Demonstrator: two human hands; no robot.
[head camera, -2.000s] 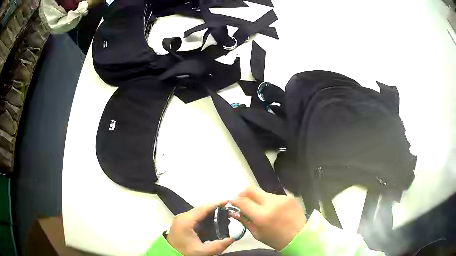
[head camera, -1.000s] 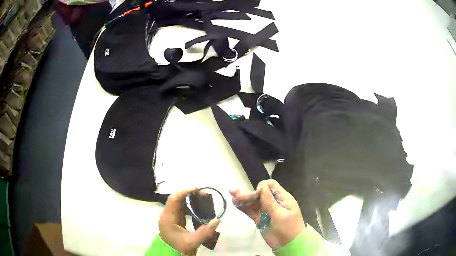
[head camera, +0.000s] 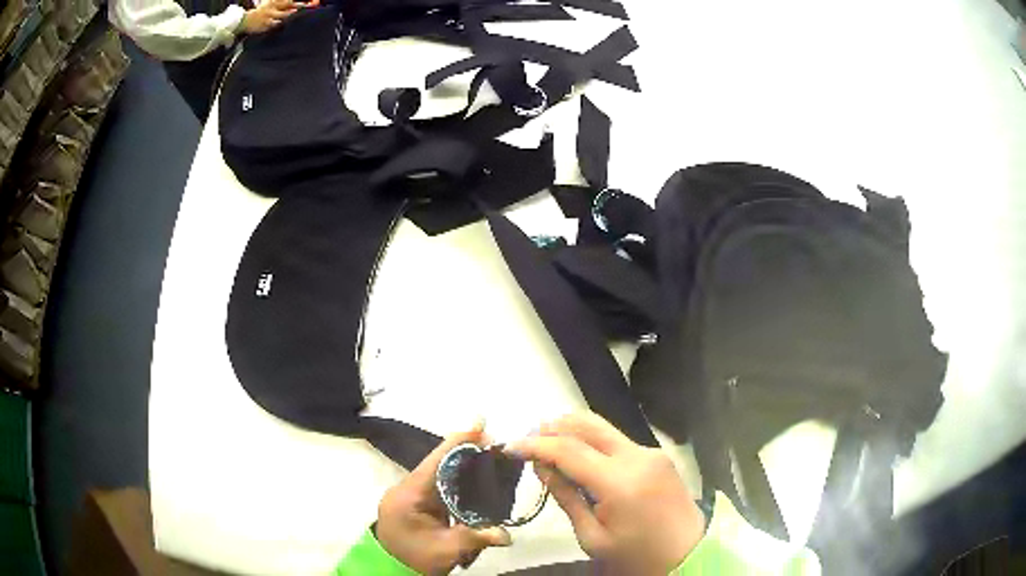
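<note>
My left hand (head camera: 433, 518) grips a silver metal ring (head camera: 459, 518) at a black strap end, near the table's front edge. The ring's left side has a crinkled bluish covering. My right hand (head camera: 619, 489) is at the ring's upper right, fingertips pinched by the strap; whether they hold film is too small to tell. A black bag (head camera: 298, 315) with a small white label lies ahead to the left, its strap running towards my hands. A long black strap (head camera: 563, 321) runs down to behind my right hand.
More black bags are stacked at the right (head camera: 804, 304) and another lies at the upper left (head camera: 281, 113). Loose straps and wrapped rings (head camera: 613, 214) lie between them. Another person's hand (head camera: 268, 16) is at the far left. A cardboard box (head camera: 118, 529) stands beyond the table's left edge.
My right hand was apart from the ring, with bluish film in it, and is now back at the ring. The other person's sleeve and hand have come into view at the upper left.
</note>
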